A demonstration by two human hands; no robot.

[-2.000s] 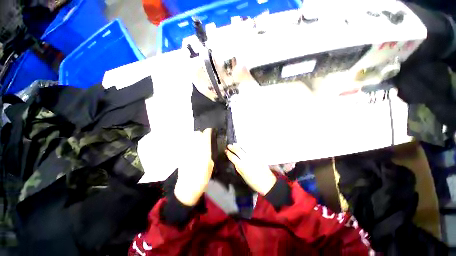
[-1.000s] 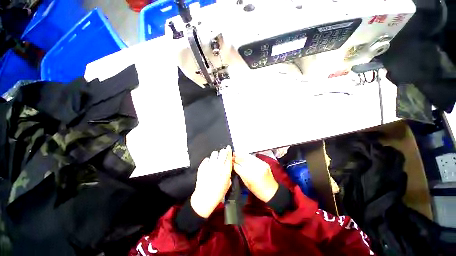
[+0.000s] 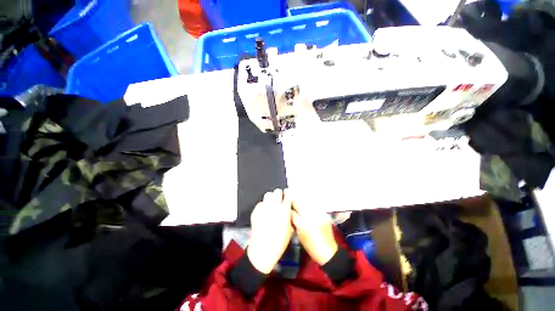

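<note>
A black cut panel [image 3: 260, 167] lies flat on the white table, running from behind the machine's left end down to the front edge. Its right edge passes under the needle area of the white sewing machine [image 3: 420, 61]. My left hand [image 3: 271, 228] and my right hand [image 3: 311, 229] are side by side at the table's front edge, fingertips together on the panel's right edge. Both pinch the black fabric there. The fabric between and below my fingers is mostly hidden.
A work pile of black and camouflage pieces [image 3: 91, 161] covers the left side. Blue crates [image 3: 122, 61] stand behind and left. A brown cardboard box [image 3: 502, 255] with dark fabric is below the table at right. More dark fabric lies right of the machine.
My hands first moved down from beside the needle to the front edge and came together. The black panel now reaches farther behind the needle. The camera view has also shifted.
</note>
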